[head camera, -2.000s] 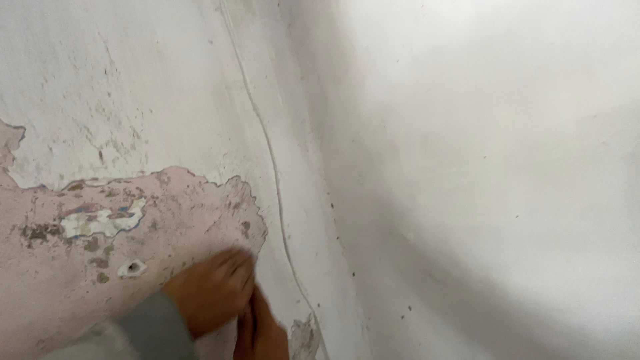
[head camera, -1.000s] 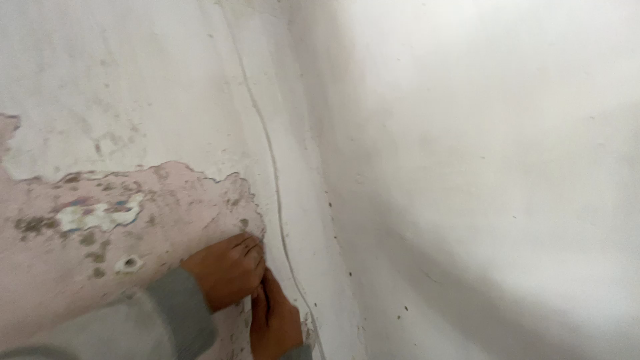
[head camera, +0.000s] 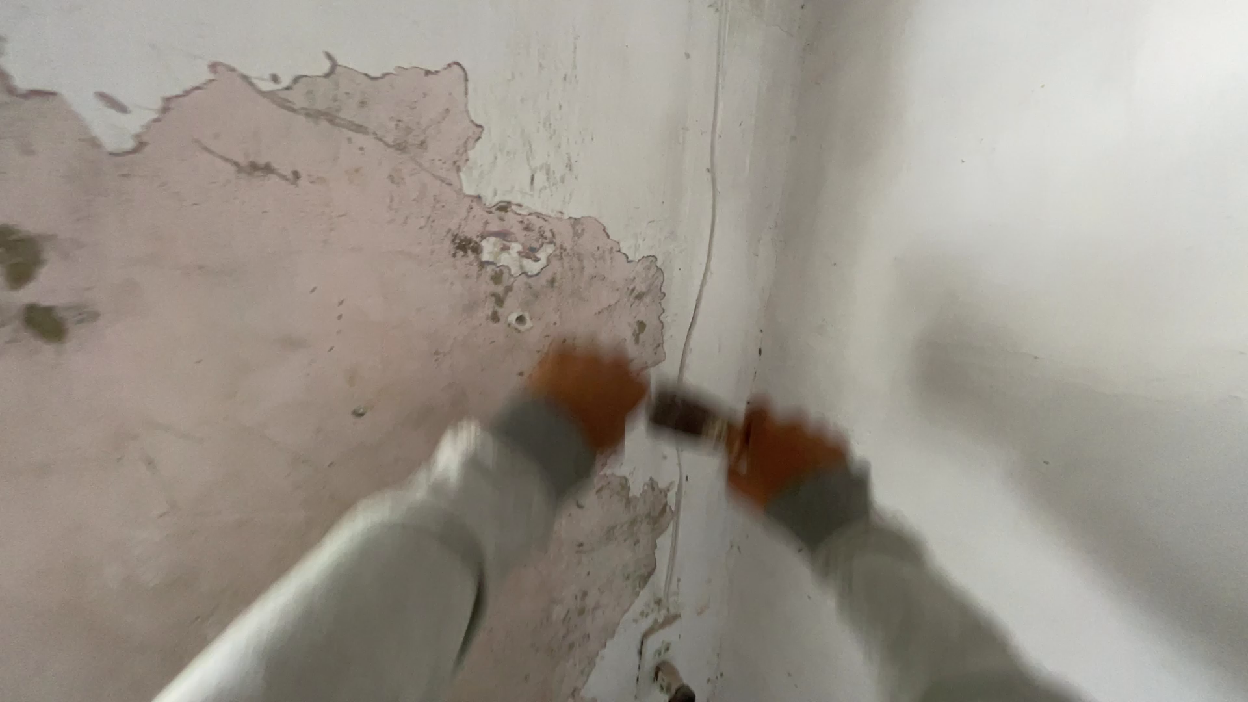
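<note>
My left hand (head camera: 590, 390) is blurred, with its fingers bent, in front of the pink bared patch of wall (head camera: 292, 322). Whether it holds anything cannot be told. To its right, my right hand (head camera: 785, 453) is closed on a hand tool (head camera: 687, 414) with a dark, blunt end that points left, between the two hands. Blur hides the tool's exact kind. Behind the tool a thin cable (head camera: 714, 195) runs down the white painted wall beside the corner.
White paint with ragged edges (head camera: 546, 107) borders the pink surface. A small round wall plug or hole (head camera: 520, 320) sits above my left hand. Another wall (head camera: 1053, 244) meets this one at the corner on the right. A short pipe or fitting (head camera: 673, 681) juts out low near the corner.
My hands were close together at the patch's edge; they are now apart, with the dark-ended tool visible between them. The view has shifted, showing more wall on the left.
</note>
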